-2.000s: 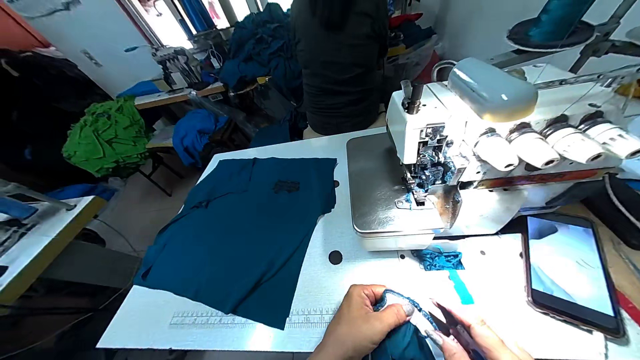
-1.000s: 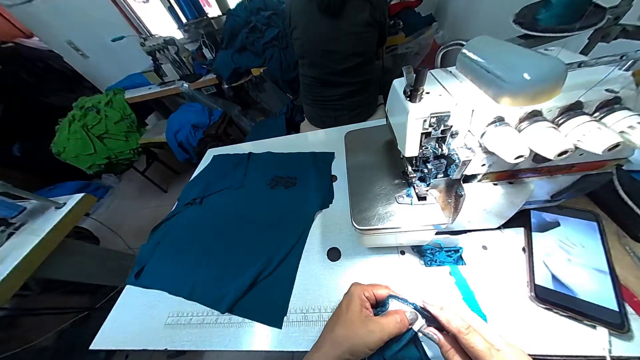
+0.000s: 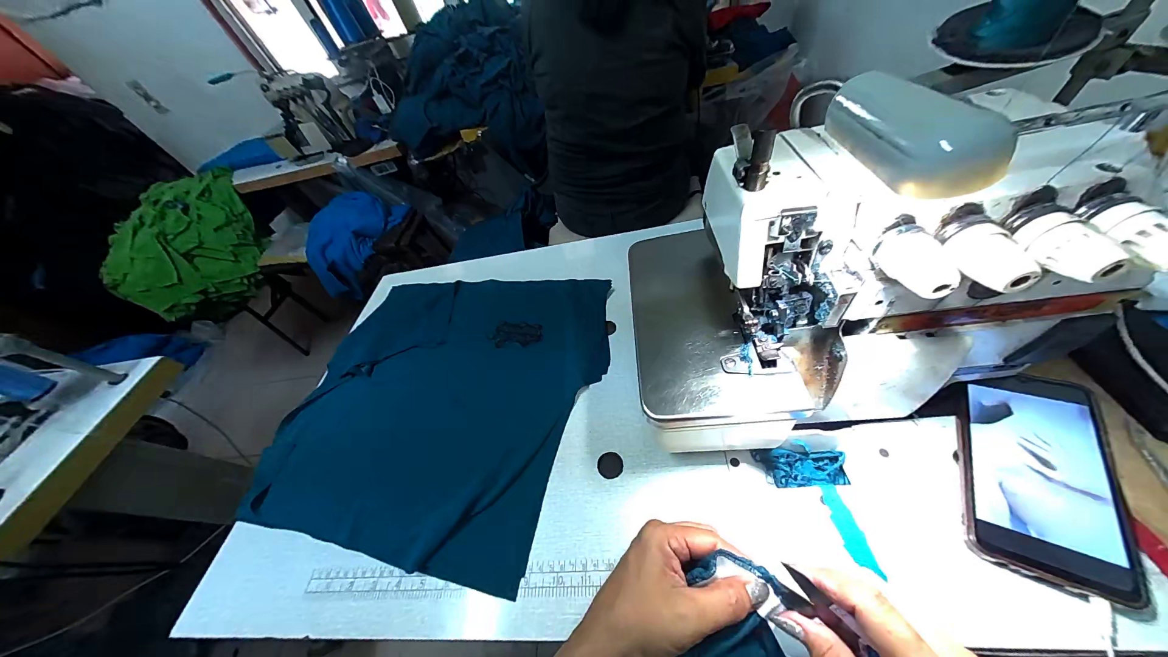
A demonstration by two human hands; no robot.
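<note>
Near the table's front edge my left hand (image 3: 662,593) pinches the overlocked edge of a dark teal fabric piece (image 3: 737,634), with some white showing at the fold. My right hand (image 3: 844,611) holds a small dark pointed blade tool, perhaps thread snips (image 3: 817,602), its tip against that seam. To the left, a dark teal cut garment panel (image 3: 447,411) with a small dark print lies flat. An overlock sewing machine (image 3: 776,255) stands beyond my hands, its metal plate bare. Teal trimmings (image 3: 801,464) and a bright teal strip (image 3: 850,529) lie before the machine.
A smartphone (image 3: 1049,474) lies at the right. A printed ruler scale (image 3: 365,581) runs along the table's front. Behind the table is a person in dark clothes (image 3: 616,119). Green fabric (image 3: 182,246) and blue fabric (image 3: 351,237) are heaped at the left, near another sewing machine (image 3: 306,100).
The dark pointed blade now shows clearly at the seam between my hands; one second ago it was not plainly visible. The flat panel has not moved.
</note>
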